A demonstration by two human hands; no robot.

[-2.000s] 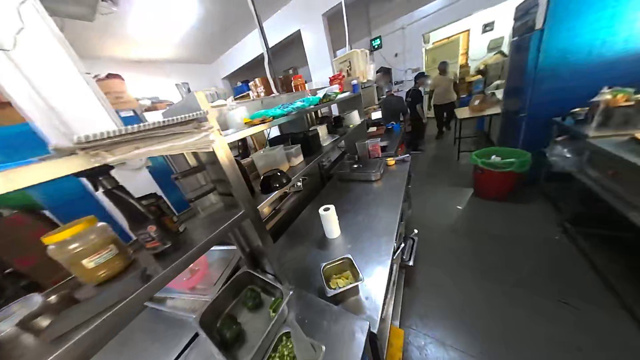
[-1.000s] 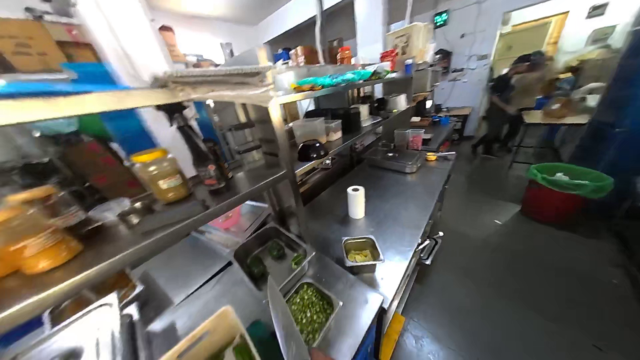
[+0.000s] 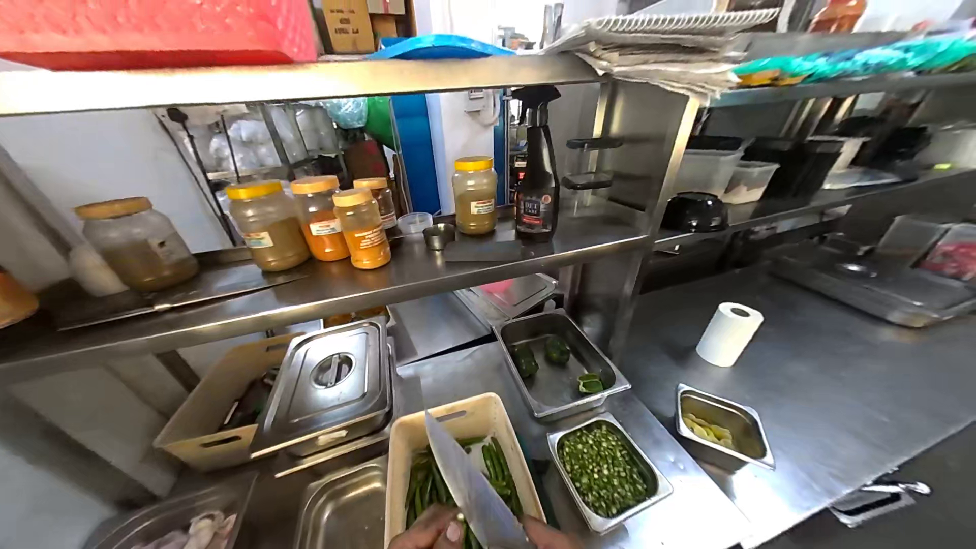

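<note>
At the bottom centre, my right hand [image 3: 550, 534] grips a chef's knife [image 3: 471, 482], its broad blade pointing up and to the left. My left hand [image 3: 428, 529] is beside the blade with its fingers closed around a small piece, perhaps a green bean or chilli end. Both hands are over the near end of a cream plastic basket [image 3: 398, 457] of long green pods [image 3: 499, 467]. To the right, a steel pan [image 3: 555, 450] holds chopped green pieces [image 3: 606, 469]. Behind it, a larger steel pan [image 3: 534, 400] contains green peppers [image 3: 557, 350].
A lidded steel pan [image 3: 333, 381] stands left of the basket. Above runs a steel shelf [image 3: 427, 274] with spice jars [image 3: 276, 229] and a spray bottle [image 3: 537, 175]. On the right counter are a paper roll [image 3: 730, 334] and a small steel pan [image 3: 724, 427] of pale green pieces.
The view has swung left and down from the aisle to the counter. The knife, seen near the chopped pieces one second ago, is now over the basket, and both hands show.
</note>
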